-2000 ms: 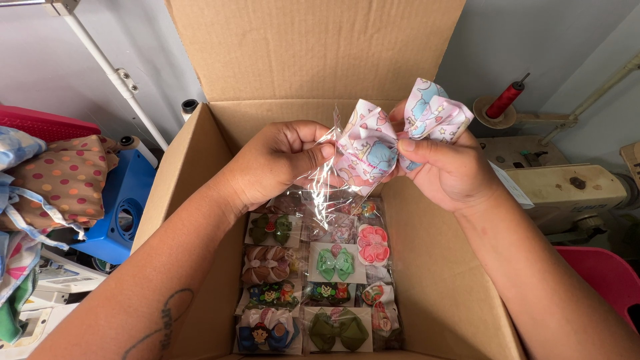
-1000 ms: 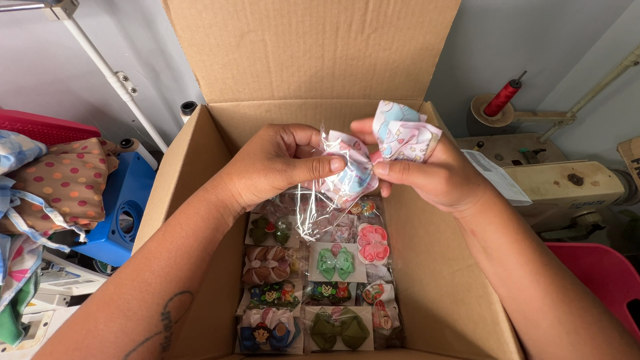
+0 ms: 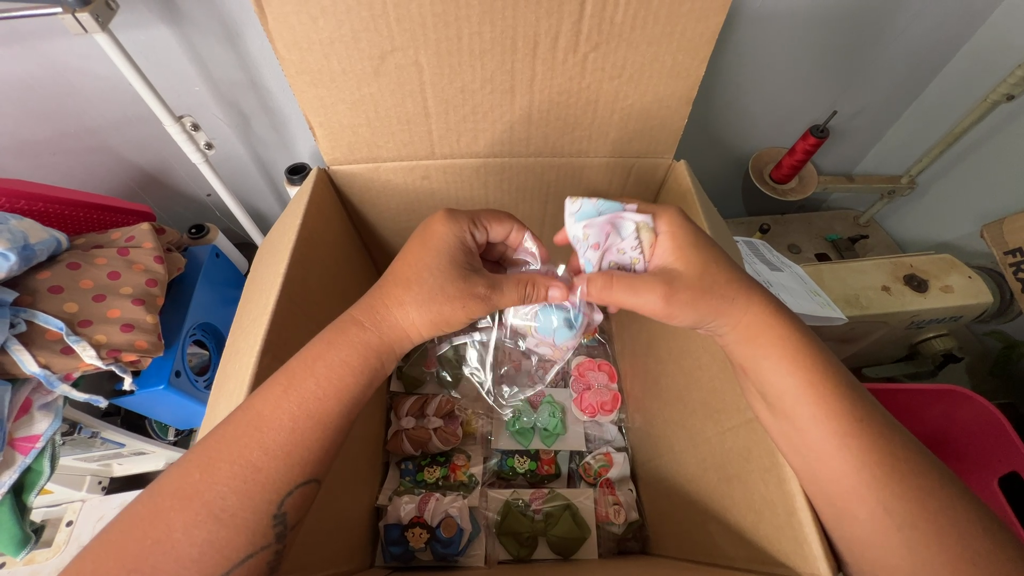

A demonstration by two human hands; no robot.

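Above an open cardboard box (image 3: 712, 432), my left hand (image 3: 472, 272) pinches the mouth of a clear plastic bag (image 3: 512, 376). My right hand (image 3: 660, 272) holds a pastel printed fabric bow (image 3: 608, 232) between thumb and fingers. One end of the bow shows through the clear plastic; the other end stands out above my right thumb. Below, inside the box, lie rows of packaged hair bows, among them a light green bow (image 3: 536, 422), an olive green bow (image 3: 544, 524), a brown and pink bow (image 3: 424, 424) and a coral one (image 3: 595, 388).
Polka-dot fabric (image 3: 104, 296) and a blue machine part (image 3: 188, 344) are at the left. Along the right stand a sewing machine (image 3: 896, 296), a red thread spool (image 3: 800, 154) and a pink plastic container (image 3: 944, 456). The box's raised flap (image 3: 496, 80) is behind my hands.
One end of the bow, held above the bag's mouth two seconds ago, now sits lower, inside the clear plastic. Both hands remain over the box.
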